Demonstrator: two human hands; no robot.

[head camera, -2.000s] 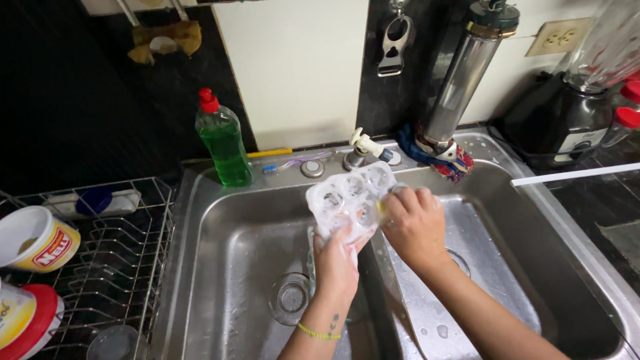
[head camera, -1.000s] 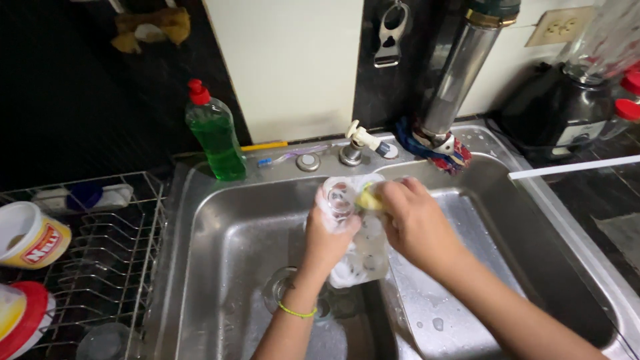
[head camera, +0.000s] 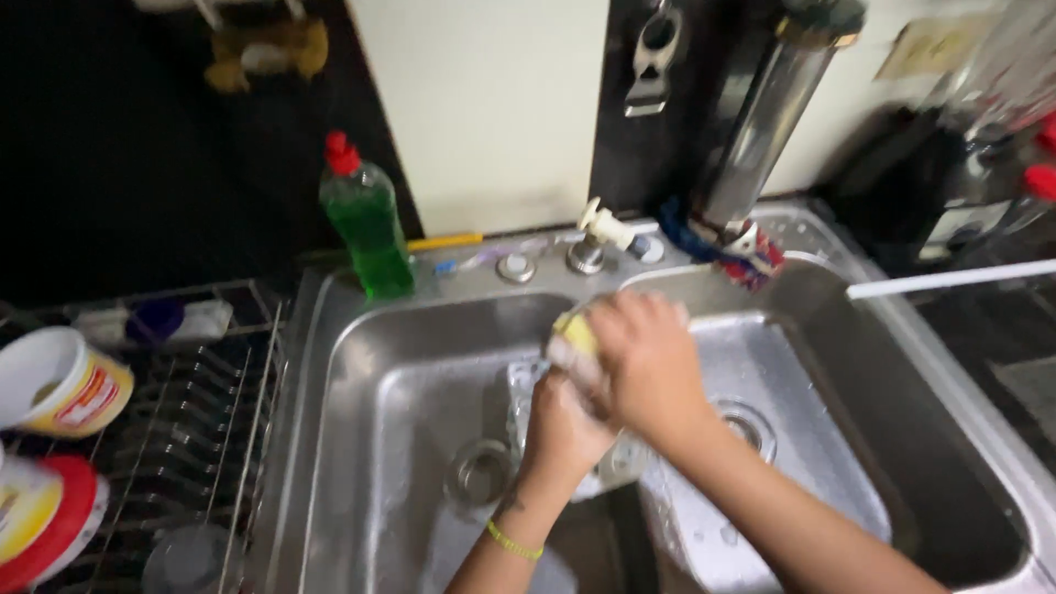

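Over the left basin of a steel double sink, my left hand [head camera: 569,425] grips a soapy clear plastic tray with round hollows [head camera: 623,462]. Much of the tray is hidden behind both hands. My right hand [head camera: 648,359] holds a yellow sponge [head camera: 577,334] with suds on it, just above my left hand's fingers. The two hands overlap in this view, and the image is blurred where they meet. Below and left of the tray, a round drain [head camera: 480,472] shows in the left basin.
Green dish soap [head camera: 367,231] stands at the sink's back left corner. A small tap [head camera: 587,252] rises from the rear ledge, beside a cloth [head camera: 747,252]. A wire dish rack [head camera: 190,412] with plastic tubs [head camera: 70,384] is at left, a blender [head camera: 949,177] at right.
The tray, held up facing me two seconds ago, now hangs lower, mostly behind my hands. My right hand and the sponge have moved left across it since then.
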